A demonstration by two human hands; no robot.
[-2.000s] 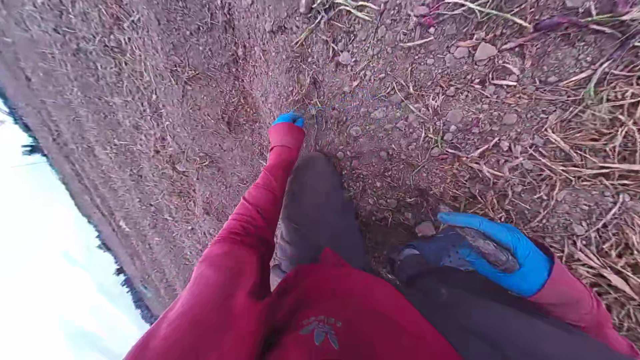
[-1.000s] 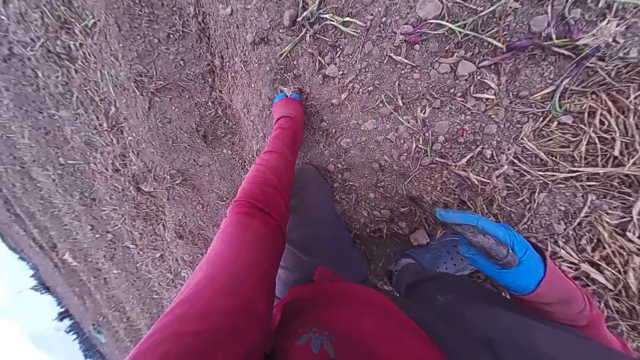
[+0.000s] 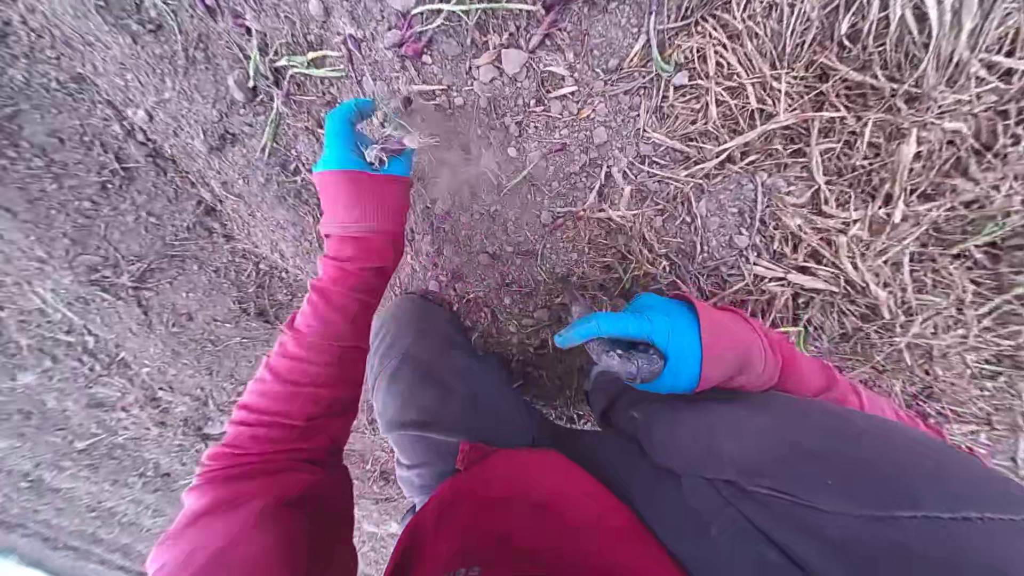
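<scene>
My left hand [image 3: 360,140], in a blue glove, is curled around a small tuft of plants with pale roots [image 3: 388,148] at the upper left, just above the soil. A brown blur of dust or loose dirt hangs at its right. My right hand [image 3: 652,336], also gloved in blue, rests by my leg at the right of centre and is closed around a dark, dirt-covered hand tool [image 3: 624,360]. The tool's thin end points up and left over the soil; its exact kind cannot be told. Purple-and-green plants [image 3: 308,68] lie on the ground beyond my left hand.
Dry straw [image 3: 840,176] covers the ground at the right. Pebbly soil [image 3: 512,216] with small stones [image 3: 512,60] runs up the middle. Bare tilled soil [image 3: 144,280] spreads at the left. My knee [image 3: 424,344] is below my left hand.
Plants with roots now show in my left hand, where earlier frames showed little of its fingers. My right hand keeps the dark tool. The view has shifted toward the straw side.
</scene>
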